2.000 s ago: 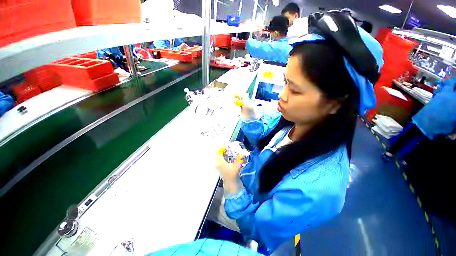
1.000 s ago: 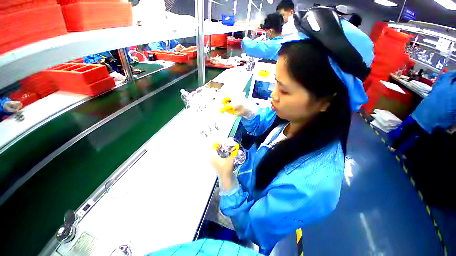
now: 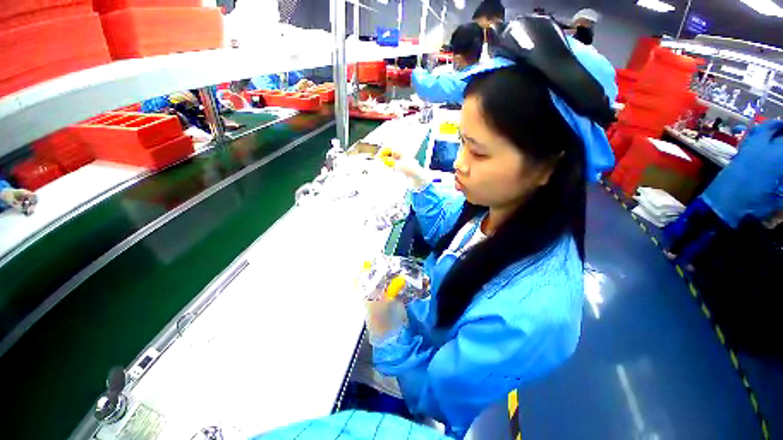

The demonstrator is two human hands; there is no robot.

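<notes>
Neither of my hands is in view. A blue smock part (image 3: 348, 428), apparently my own sleeve or shoulder, shows at the bottom edge. Nearest in front of me on the white bench top (image 3: 249, 344) is a solvent dispenser bottle (image 3: 112, 406) with its round metal lid standing open, at the lower left. A clear plastic part (image 3: 209, 432) lies at the bottom edge, cut off by it. What my hands hold cannot be seen.
A seated person in a blue smock (image 3: 506, 318) holds a clear plastic body (image 3: 410, 279) in one yellow-cotted hand; the other reaches over clear parts (image 3: 343, 180). A dark green conveyor (image 3: 172, 258) runs along the left. Red bins (image 3: 137, 137) stand across it. A metal post (image 3: 342, 77) holds the shelf.
The view has shifted slightly. The other person's far hand has moved away over the bench, and the clear body in the near hand has turned. My hands stay out of view.
</notes>
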